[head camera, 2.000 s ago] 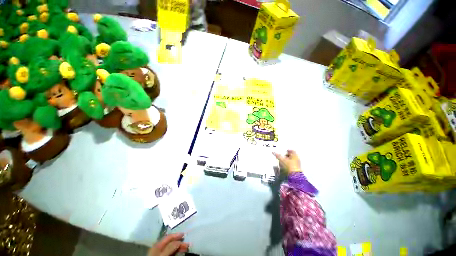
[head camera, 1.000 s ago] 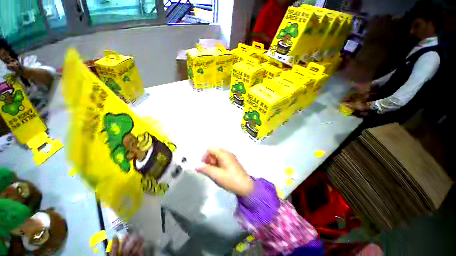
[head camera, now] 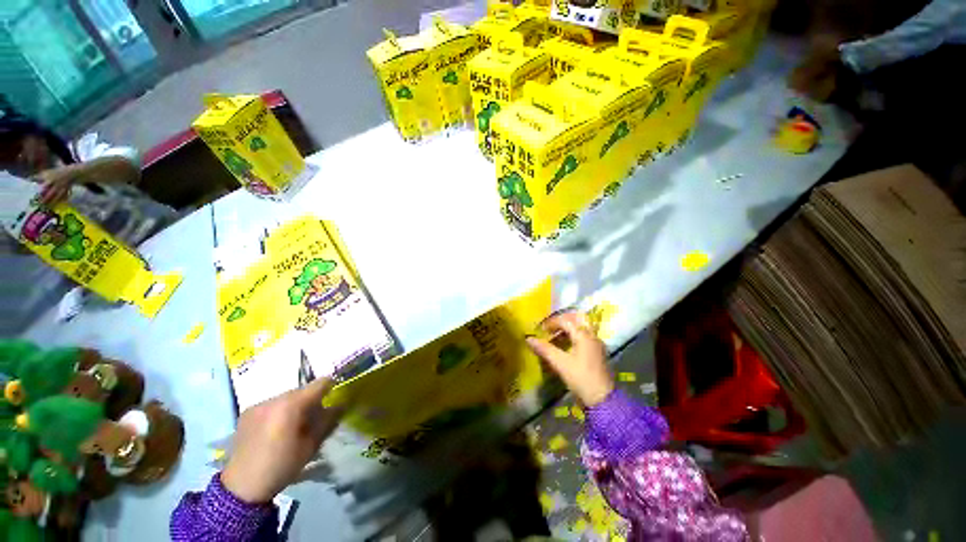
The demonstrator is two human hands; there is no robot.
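A yellow gift box blank (head camera: 455,365) is held low in front of me, on edge and partly blurred. My left hand (head camera: 281,432) grips its left end. My right hand (head camera: 577,360) has its fingertips pinched at the right end. A stack of flat yellow box blanks (head camera: 281,302) with a green tree picture lies on the table beyond my left hand. My left wrist partly covers a white card below it.
Finished handled boxes (head camera: 567,154) stand in rows at the back; one box (head camera: 252,143) stands apart. Plush plants (head camera: 64,423) are at left. Brown cardboard sheets (head camera: 847,307) and a red stool (head camera: 720,381) are at right. Yellow scraps lie below. People are at left and upper right.
The blank has moved from raised at the left to low in front of me. My left hand has come up into clear view on it. My right hand has moved right, to its other end.
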